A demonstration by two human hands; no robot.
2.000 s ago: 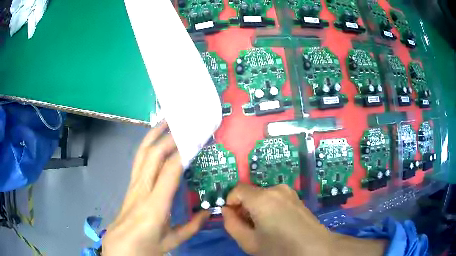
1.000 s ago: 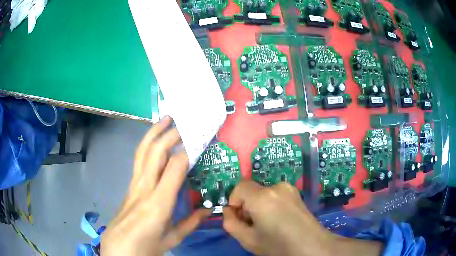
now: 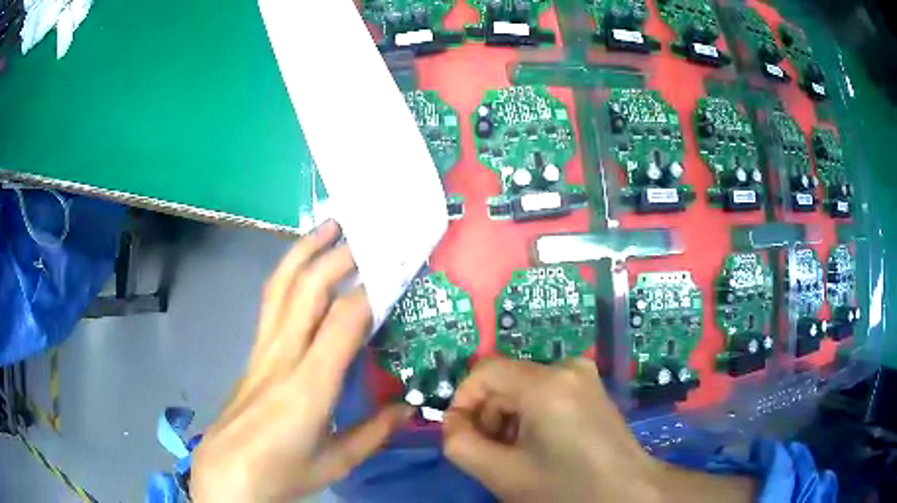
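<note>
My left hand point(image 3: 295, 383) is bare and holds the long white label strip point(image 3: 379, 167), which curves up out of the top of the picture. Its thumb reaches to the connector edge of the near-left green circuit board point(image 3: 428, 329). A small white label point(image 3: 431, 414) lies at that board's lower edge, between my left thumb and my right fingertips. My right hand point(image 3: 541, 422) is bare, with thumb and index finger pinched close at the label's right end; whether they grip it is hidden. It covers the lower part of the neighbouring board point(image 3: 546, 314).
More boards stand in rows in the clear tray point(image 3: 615, 295) over red; upper rows bear white labels on black connectors. A green mat point(image 3: 148, 108) with white gloves point(image 3: 54, 25) is at upper left. Blue cloth point(image 3: 54, 275) hangs below the bench edge, above grey floor.
The tray and strip sit slightly further right in the view. My right fingers have shifted a little at the label's right end, and my left thumb stays beside it.
</note>
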